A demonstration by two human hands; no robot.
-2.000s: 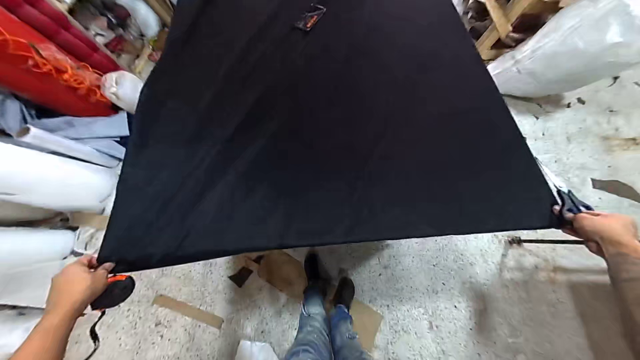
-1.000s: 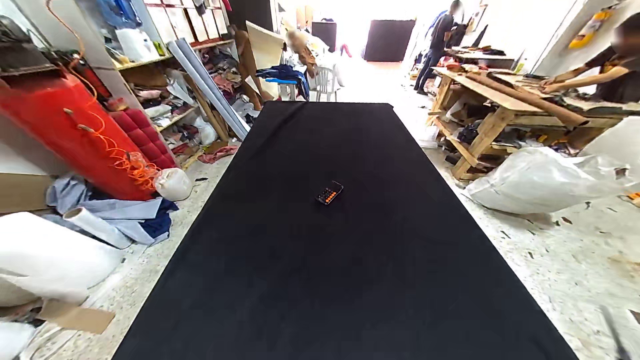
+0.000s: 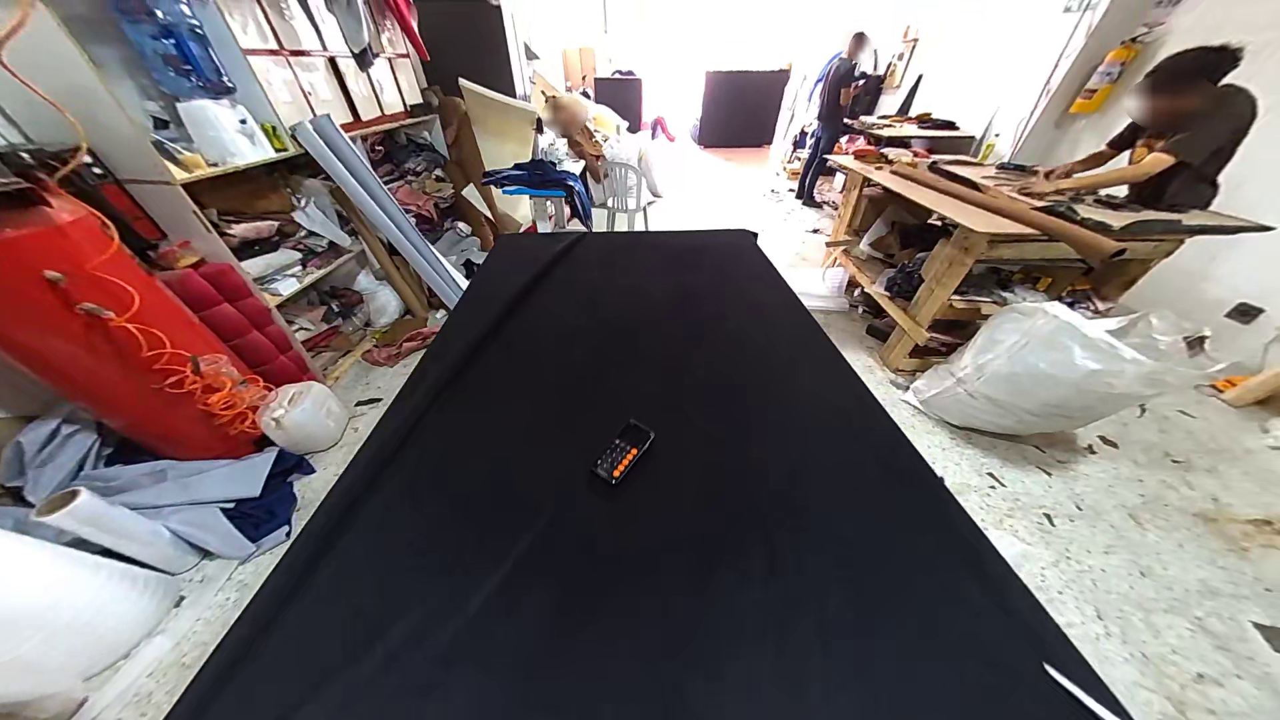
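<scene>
A long table is covered by black fabric (image 3: 660, 560), which hangs over its sides and shows a faint crease at the left. On the fabric, near the middle, lies a phone (image 3: 623, 452) with a calculator-like face and orange round keys. At the lower right corner a thin pale blade (image 3: 1080, 690), seemingly of scissors, reaches in over the fabric's edge. Both my left hand and my right hand are outside the picture, so what they hold is hidden.
A red tank (image 3: 110, 320) with an orange coiled hose, a white jug (image 3: 303, 417) and rolls of material stand left. At right are a filled plastic bag (image 3: 1050, 370) and a wooden workbench (image 3: 960, 270), where a person (image 3: 1190, 140) works. Further people are in the background.
The view has swung up from the near edge of the fabric to the room. My two hands, earlier at the fabric's near corners with scissors by the right one, have left the picture.
</scene>
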